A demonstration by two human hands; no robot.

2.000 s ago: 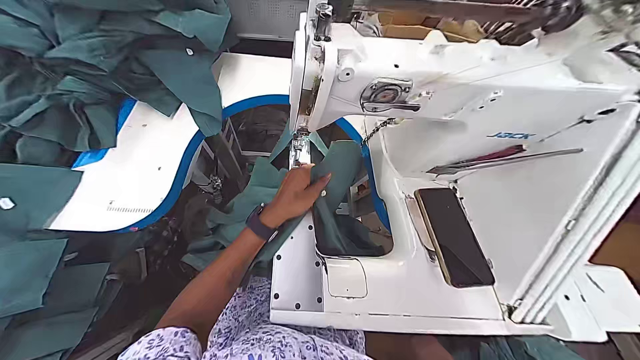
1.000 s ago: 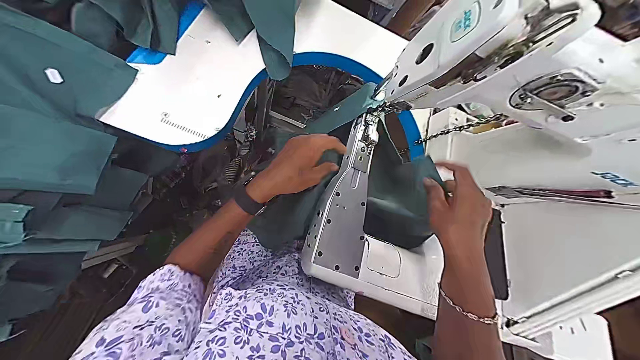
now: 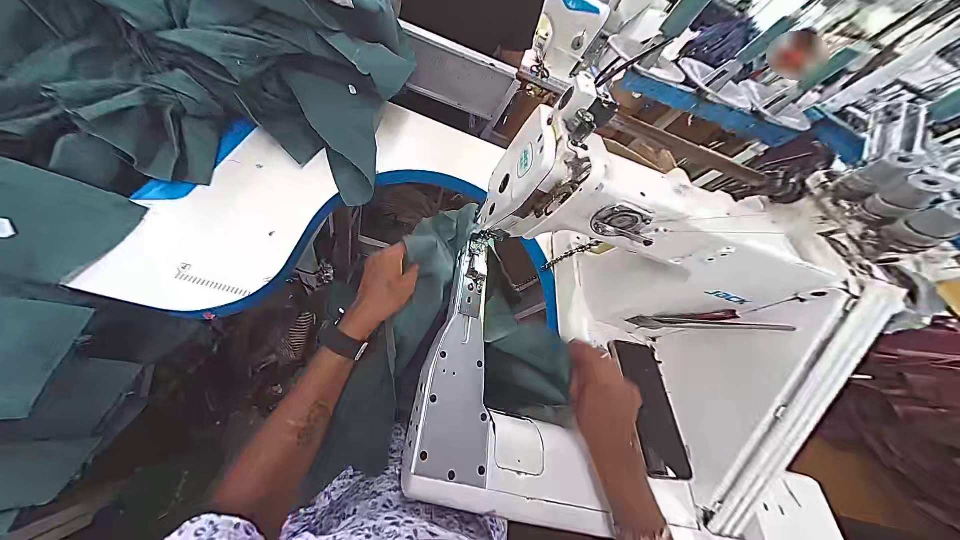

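Observation:
A white Jack feed-off-the-arm sewing machine (image 3: 660, 217) stands before me, its narrow arm (image 3: 454, 397) pointing away from me. Dark green fabric (image 3: 424, 300) wraps around that arm and hangs on both sides. On the left side, my left hand (image 3: 386, 285), with a dark band at the wrist, grips the cloth near the needle area (image 3: 476, 259). My right hand (image 3: 604, 386), slightly blurred, holds the cloth's edge on the right side of the arm, close to a dark phone (image 3: 652, 409) lying on the machine bed.
Green fabric pieces (image 3: 180, 82) are heaped on the white table with blue edging (image 3: 247, 232) at left; more panels (image 3: 45, 360) hang below. Tweezers or similar thin metal tools (image 3: 712, 324) lie behind the phone. Maroon fabric (image 3: 892, 397) is piled at right, thread stands (image 3: 900, 180) behind.
Two seconds ago only my left hand was at the cloth; my right hand has since come in and holds its right part. My left hand has moved to the cloth's left side. The view has shifted.

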